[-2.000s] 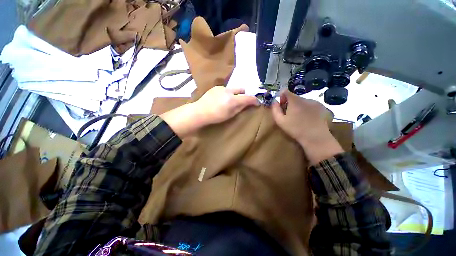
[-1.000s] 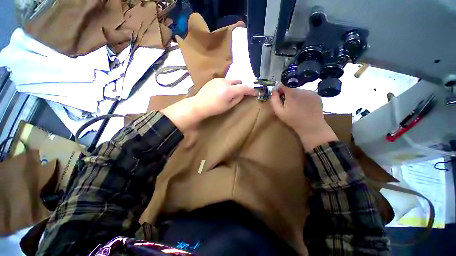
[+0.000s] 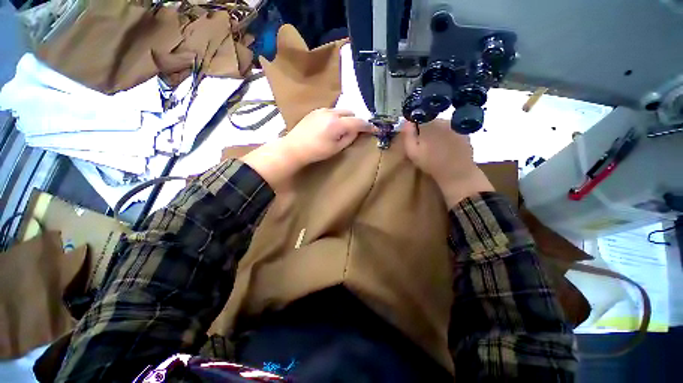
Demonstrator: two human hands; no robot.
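Note:
A large tan-brown bag body panel [image 3: 404, 217] runs from my lap up under the presser foot [image 3: 384, 133] of the sewing machine. A thin seam [image 3: 372, 183] leads down the panel from the foot. My left hand [image 3: 322, 138] lies on the panel just left of the foot, fingertips beside it. My right hand [image 3: 442, 153] is on the panel just right of the foot, fingers bent together at the panel's edge. A small pale label piece [image 3: 300, 238] shows on the panel. The needle tip is too small to tell.
The off-white machine arm [image 3: 577, 45] with black tension knobs [image 3: 442, 93] fills the upper right. A red-handled tool [image 3: 593, 183] rests on the column. Stacked bag pieces [image 3: 112, 45] with white backing lie upper left. A cardboard box [image 3: 82, 224] stands left. A handle loop [image 3: 644, 299] sticks out right.
The machine head, foot and both hands appear further left and slightly higher in view. Both hands remain beside the foot on the panel.

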